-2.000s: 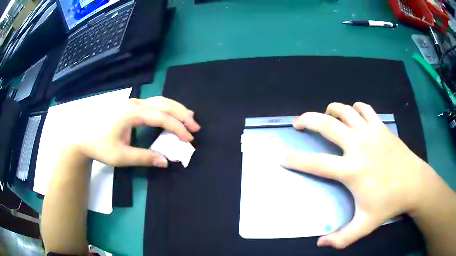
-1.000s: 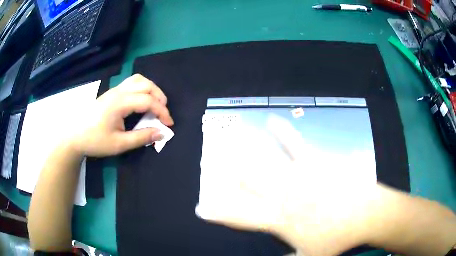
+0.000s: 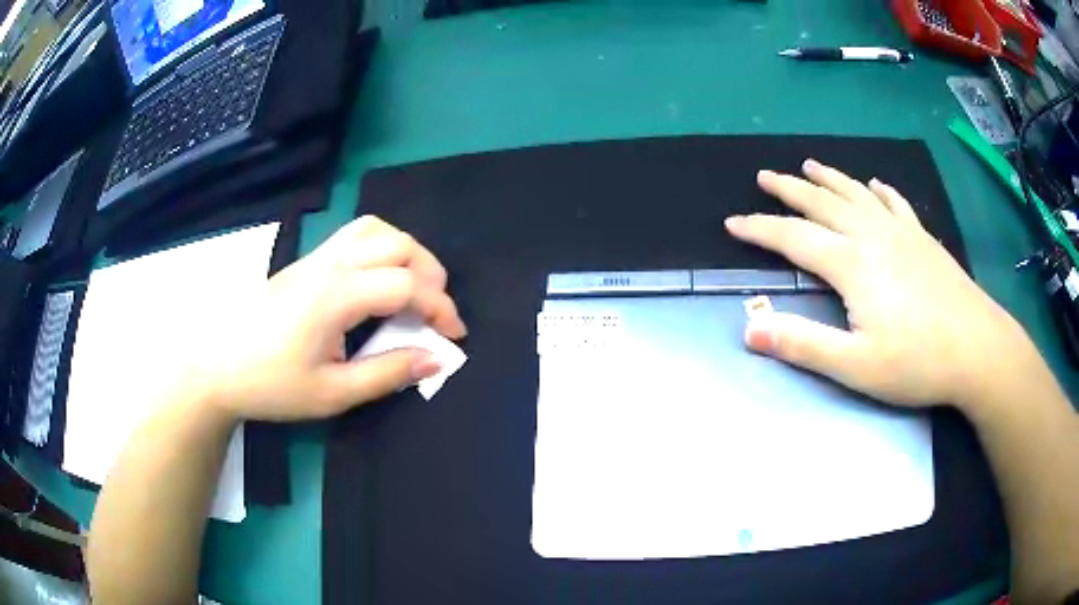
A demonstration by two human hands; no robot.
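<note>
A closed silver-grey laptop (image 3: pixel 710 449) lies on a black foam pad (image 3: pixel 426 496), its dark hinge strip at the far edge. A barcode label (image 3: pixel 577 331) is at its far left corner. A small white sticker with an orange mark (image 3: pixel 758 306) is near the hinge. A tiny round sticker (image 3: pixel 745 537) is near the near edge. My right hand (image 3: pixel 876 290) is open over the far right part, its thumb tip at the small sticker, its fingers spread past the hinge. My left hand (image 3: pixel 367 325) is shut on a crumpled white cloth (image 3: pixel 435 355), left of the laptop.
White paper (image 3: pixel 130 355) lies partly under my left forearm. An open laptop (image 3: pixel 195 106) with a lit screen is at the far left. A pen (image 3: pixel 846 54) lies beyond the pad. A red tray (image 3: pixel 964 26), green strip (image 3: pixel 994 160) and dark cords are at the right.
My right hand has moved from the laptop's near edge to its far right part, by the hinge. My left hand still holds the cloth. The whole view has shifted slightly.
</note>
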